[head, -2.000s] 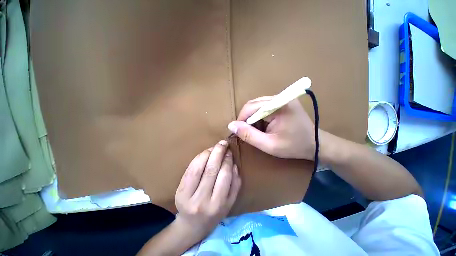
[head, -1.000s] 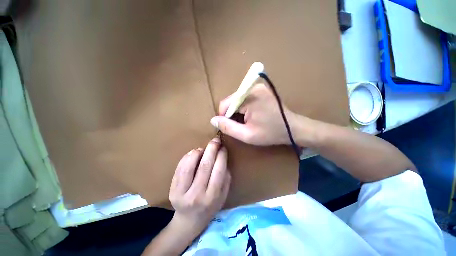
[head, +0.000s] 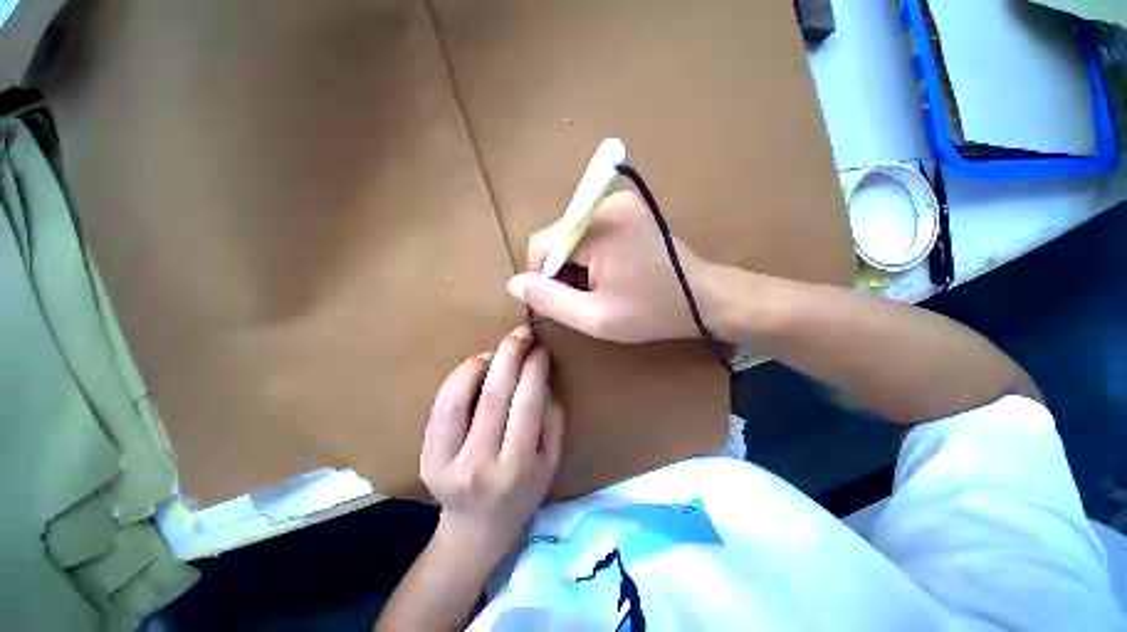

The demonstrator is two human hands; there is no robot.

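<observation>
A large brown panel [head: 309,309] fills the middle of the view, with a straight stitched seam [head: 476,161] running down it towards my hands. My right hand [head: 630,278] grips a cream-yellow pointed tool [head: 585,207] with a black cord at its rear. The tool's tip is hidden by my fingers at the seam. My left hand [head: 492,426] lies on the panel just below, its fingertips at the seam line. A small dark spot shows between the two hands; I cannot tell what it is. My left fingers are close together, and whether they pinch the panel is unclear.
Olive-green pieces [head: 50,370] hang in a stack at the left. At the right are a tape roll [head: 892,216], a slim black object [head: 943,228], a blue tray [head: 1032,164] with a pale sheet, and a dark block [head: 813,17]. The white board's edge [head: 284,496] shows at lower left.
The view has shifted and turned, so the seam slants more and my hands appear further left. Both hands stay at the seam, and my right hand still holds the tool.
</observation>
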